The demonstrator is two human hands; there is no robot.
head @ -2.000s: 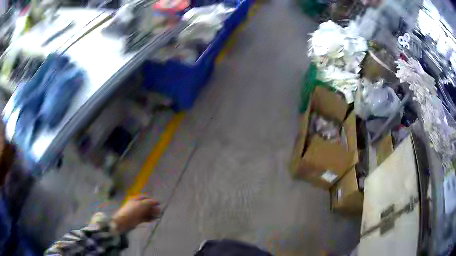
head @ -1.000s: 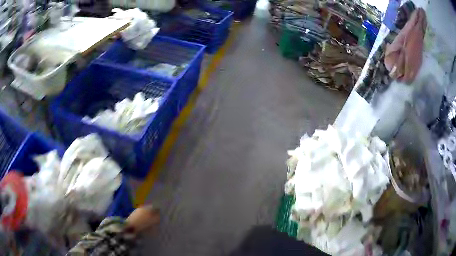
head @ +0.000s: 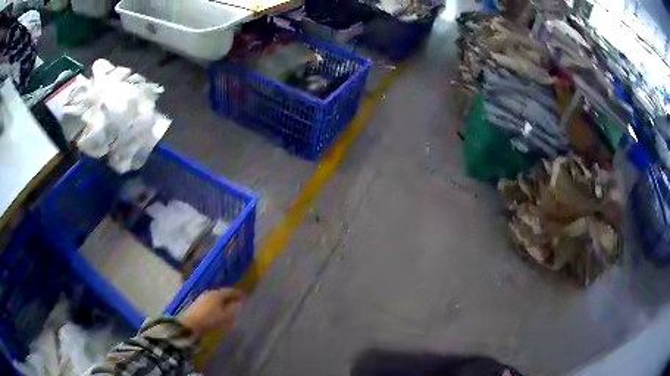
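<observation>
My left hand [head: 213, 308], in a plaid sleeve, is at the lower left above the yellow floor line [head: 275, 239]. It is small and blurred, with its fingers looking loosely curled. I see nothing in it, but its palm is hidden. It overlaps the near corner of a blue crate [head: 242, 228] in the view; I cannot tell if they touch. White cloth [head: 176, 229] and a flat beige piece [head: 128, 268] lie in this crate. My right hand is out of the picture.
A grey floor aisle [head: 397, 220] runs ahead. Another blue crate [head: 294, 117] stands beside the line. White cloth pieces [head: 117, 110] are heaped at the left. At the right are a green container [head: 488, 143] with stacked cloth and a brown crumpled pile [head: 566, 217]. A dark shape shows at the bottom edge.
The view has moved forward along the aisle. The large white pile on the right has left the picture, and the brown pile and blue crates are nearer. My left hand stays low at left.
</observation>
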